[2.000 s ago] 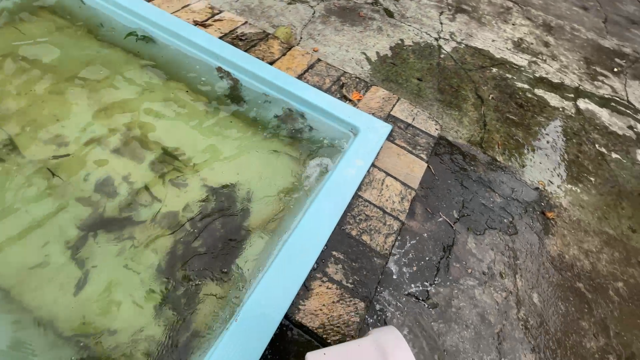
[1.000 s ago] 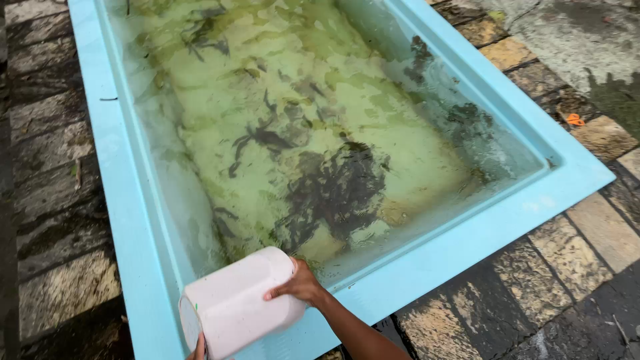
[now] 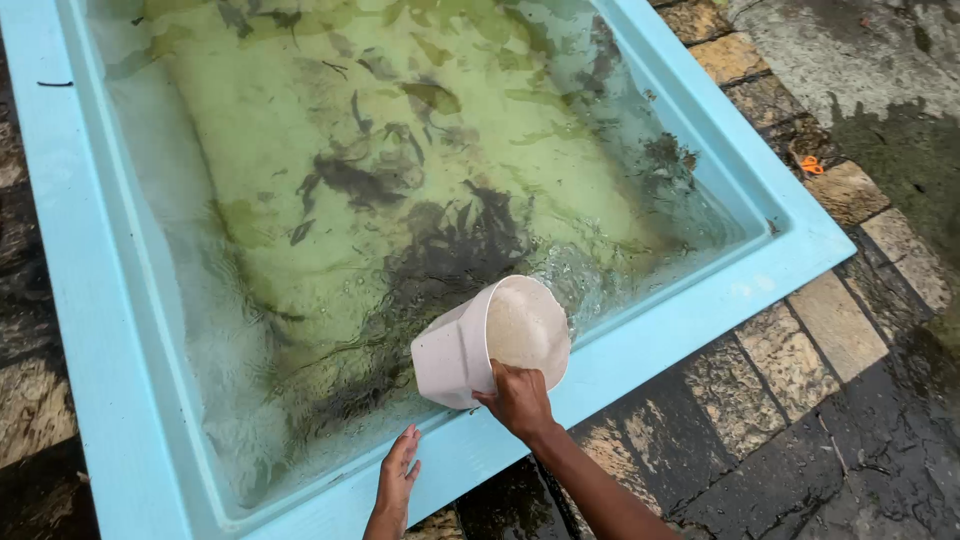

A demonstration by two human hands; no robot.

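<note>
A whitish plastic bucket (image 3: 450,352) lies tilted over the near edge of a light blue basin (image 3: 660,330), its mouth facing right and toward me. My right hand (image 3: 517,397) grips the bucket by its rim, thumb outside. My left hand (image 3: 397,472) is apart from the bucket, fingers spread and holding nothing, above the basin's near rim. Greenish water (image 3: 300,150) fills much of the basin, with dark leaves and sediment (image 3: 465,247) in it. The water is stirred and bubbling just beyond the bucket's mouth.
Stone paving tiles (image 3: 836,326) run around the basin, several of them dark and wet. An orange object (image 3: 811,165) lies on the tiles off the right rim. Wet, stained concrete (image 3: 900,67) extends beyond. A small dark twig (image 3: 55,84) rests on the left rim.
The bucket was held in both hands a second ago, its base facing left; now only my right hand holds it and its mouth shows. My left hand has let go. The view has shifted strongly.
</note>
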